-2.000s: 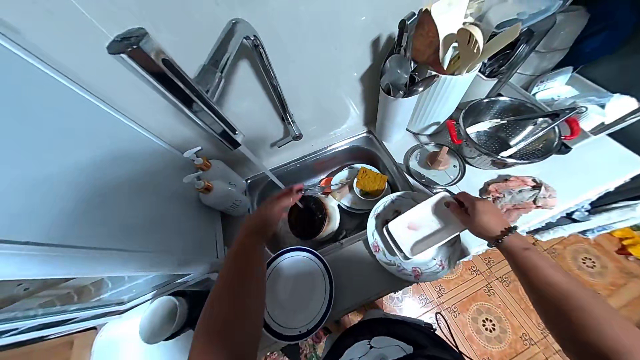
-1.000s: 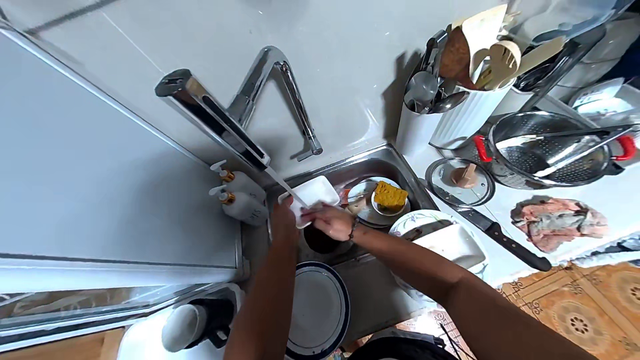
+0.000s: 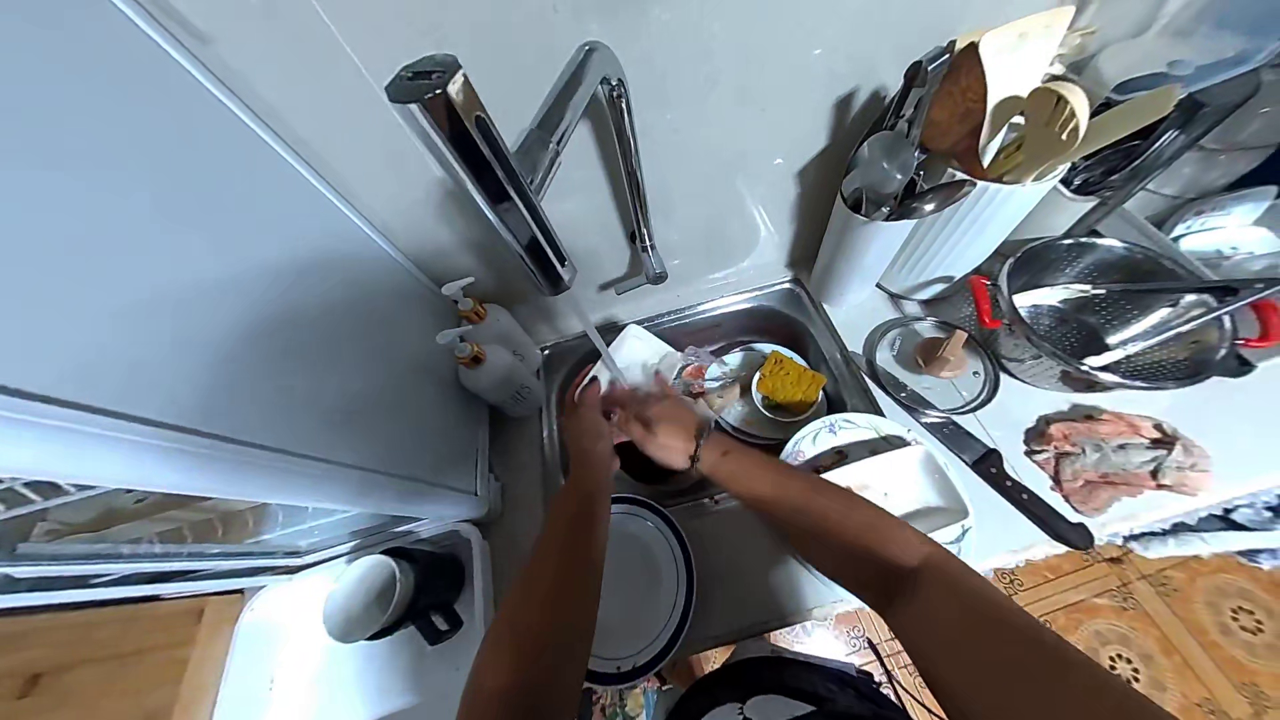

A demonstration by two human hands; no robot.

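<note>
Water runs from the chrome faucet (image 3: pixel 490 180) into the steel sink (image 3: pixel 835 345). Under the stream, my left hand (image 3: pixel 590 425) grips the near edge of a white rectangular dish (image 3: pixel 637 352), which is tilted. My right hand (image 3: pixel 660 425), blurred and wearing a bracelet, is against or just over that dish's near side; its fingers partly hide each other. Below my hands a dark pot (image 3: pixel 650 468) shows in part. Right of them a yellow sponge (image 3: pixel 790 382) sits in a small white bowl on stacked plates. Another white rectangular dish (image 3: pixel 915 490) rests on a floral bowl (image 3: pixel 850 432).
Two pump bottles (image 3: pixel 500 370) stand left of the sink. A blue-rimmed plate (image 3: pixel 640 590) lies in front. On the right are a knife (image 3: pixel 1030 500), a glass lid (image 3: pixel 930 365), a crumpled cloth (image 3: pixel 1115 460), a colander pot (image 3: pixel 1110 310) and utensil holders (image 3: pixel 865 245). Mugs (image 3: pixel 395 595) sit lower left.
My right hand has moved left from the floral bowl into the sink, beside my left hand. A white dish is now under the water in my left hand. The knife, earlier hidden, shows on the counter.
</note>
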